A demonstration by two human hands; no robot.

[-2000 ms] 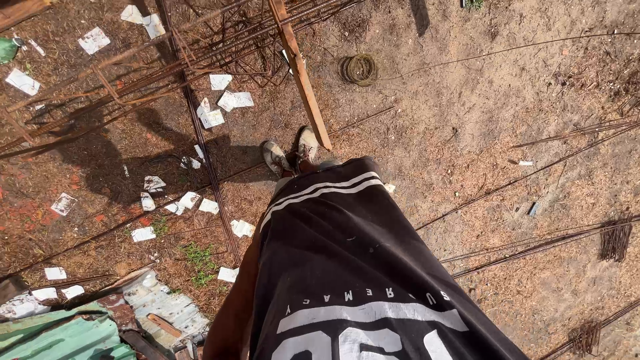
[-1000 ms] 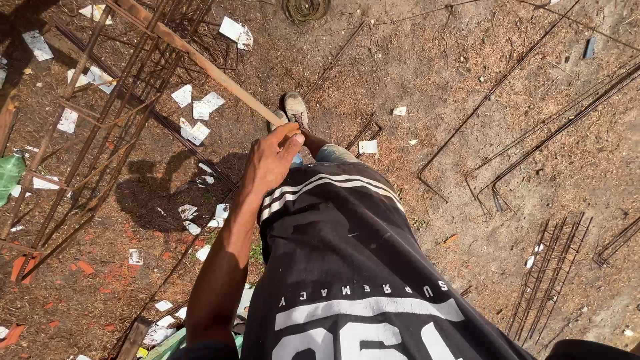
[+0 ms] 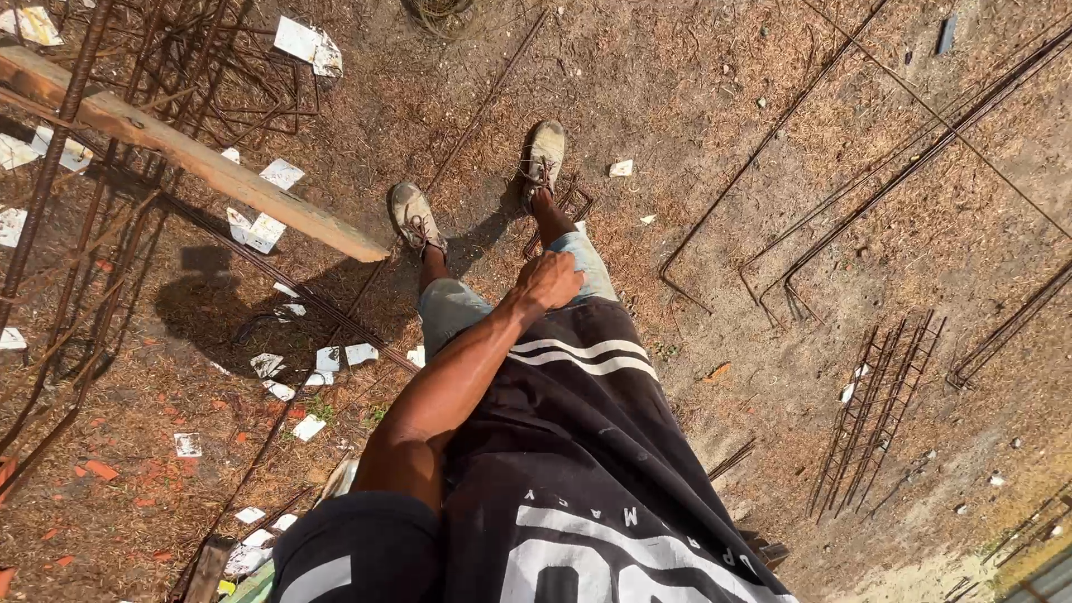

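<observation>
My left hand point(image 3: 553, 280) is curled into a fist in front of my denim shorts point(image 3: 590, 264), just above the hem of my dark shirt point(image 3: 578, 360). No object shows in it, though the inner side of the fist is hidden. To its left, apart from it, the near end of a wooden board point(image 3: 251, 188) stops close to my shoe point(image 3: 414, 218). This board runs to the upper left among rusty rebar point(image 3: 50, 167). My right hand is out of view.
Long bent steel bars point(image 3: 888, 184) lie on the ground at right, with a welded or tied rebar frame point(image 3: 875, 414) below them. A small bent rebar stirrup point(image 3: 574, 201) lies by my other shoe point(image 3: 546, 151). Broken white tile-like pieces point(image 3: 280, 173) and a wire coil point(image 3: 440, 8) are scattered about.
My left hand was at the end of the wooden board a second ago; now it is away from it, over the shorts. My feet stand farther apart. The view has shifted.
</observation>
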